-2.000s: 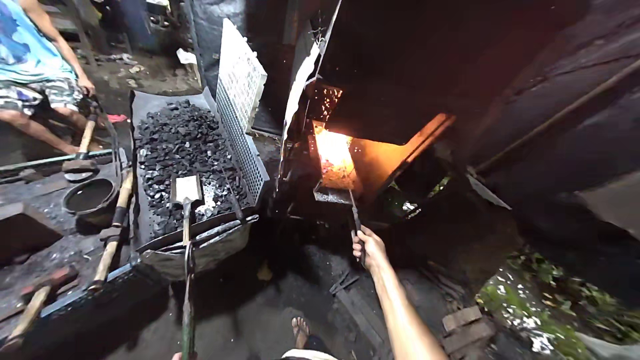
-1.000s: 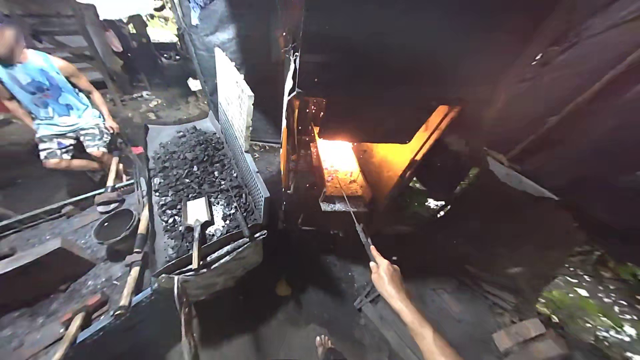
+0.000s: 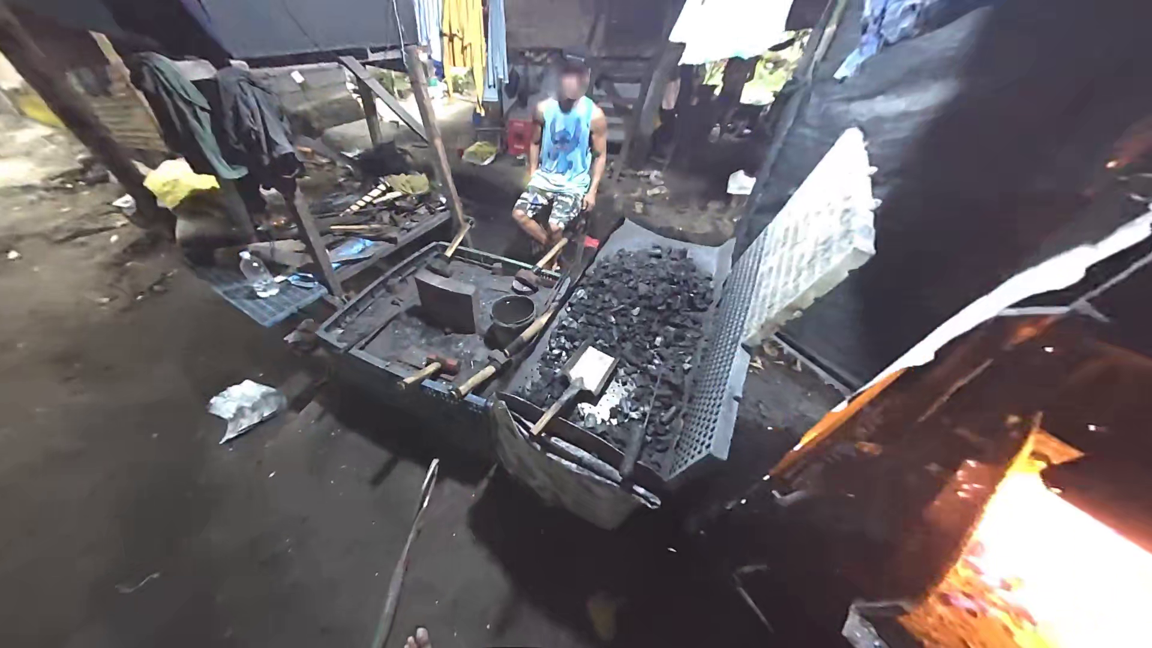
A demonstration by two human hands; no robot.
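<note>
Neither my left hand nor my right hand shows in the head view. At the bottom edge is a small bit of skin that looks like toes (image 3: 418, 639), beside a long thin pole (image 3: 407, 553). A metal trough of charcoal (image 3: 643, 306) stands in the middle, with a small metal shovel (image 3: 591, 369) lying on the coals. Left of it, a low workbench (image 3: 396, 328) bears several wooden-handled hammers (image 3: 504, 351), a round dark pot (image 3: 513, 311) and a curved metal block (image 3: 447, 302). The forge fire (image 3: 1044, 549) glows brightly at the lower right.
A person (image 3: 562, 153) in a blue sleeveless shirt sits behind the bench. A pale slab (image 3: 814, 234) leans beside a perforated metal sheet (image 3: 711, 387). Crumpled plastic (image 3: 246, 407) lies on the ground at left. A plastic bottle (image 3: 258, 274) stands on a blue grate (image 3: 261, 297).
The view has swung far to the left. My right hand, earlier holding a long thin tool at the fire, has gone out of view.
</note>
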